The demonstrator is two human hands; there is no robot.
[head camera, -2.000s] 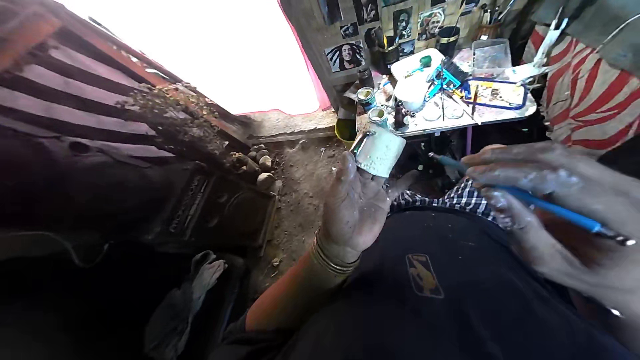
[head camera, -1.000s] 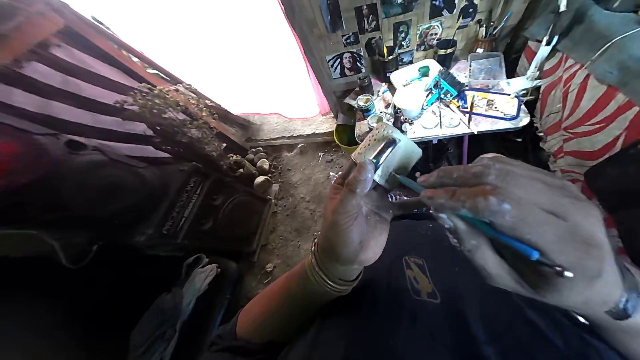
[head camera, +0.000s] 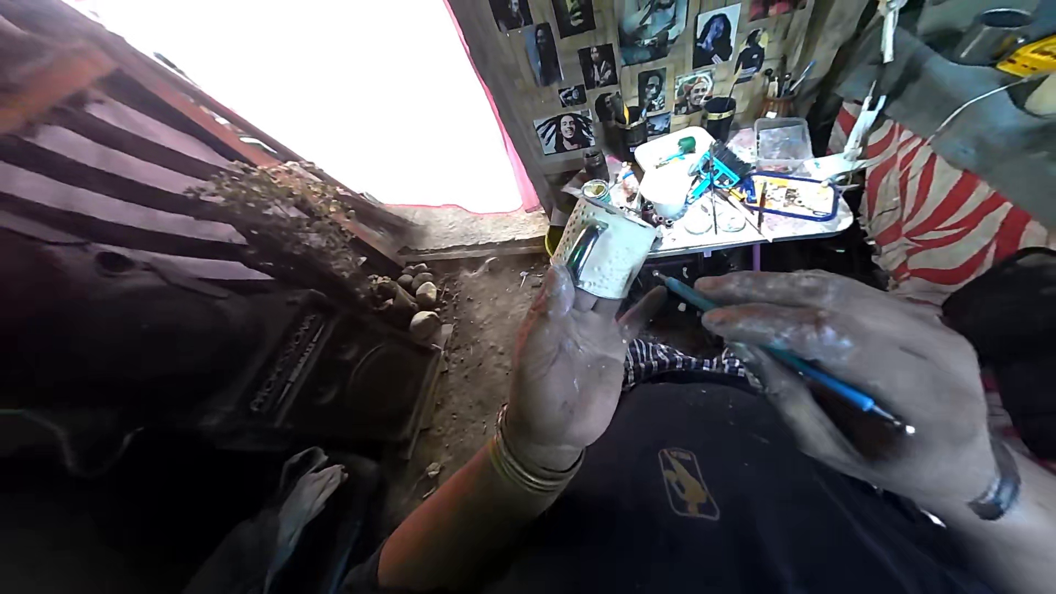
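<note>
A white mug (head camera: pixel 620 256) with raised dots and a dark, glossy handle is tilted in my left hand (head camera: pixel 569 371), its lower part between the fingers. My right hand (head camera: pixel 858 371) holds a blue double-ended ball stylus (head camera: pixel 813 375) like a pen. One tip of the stylus points toward the mug, a short way to its right, apart from it. The stylus's other metal tip sticks out below my right palm. Whitish smears mark the fingers of my right hand.
Beyond the mug stands a small table (head camera: pixel 726 239) with a white tub (head camera: pixel 664 186), a blue brush (head camera: pixel 719 171), a blue-rimmed tray (head camera: pixel 792 196) and a clear plastic container (head camera: pixel 782 142). A dark loudspeaker (head camera: pixel 355 379) and stones (head camera: pixel 425 322) lie to the left.
My right hand and the stylus have moved right, away from the mug, since one second ago. The mug has been turned in my left hand.
</note>
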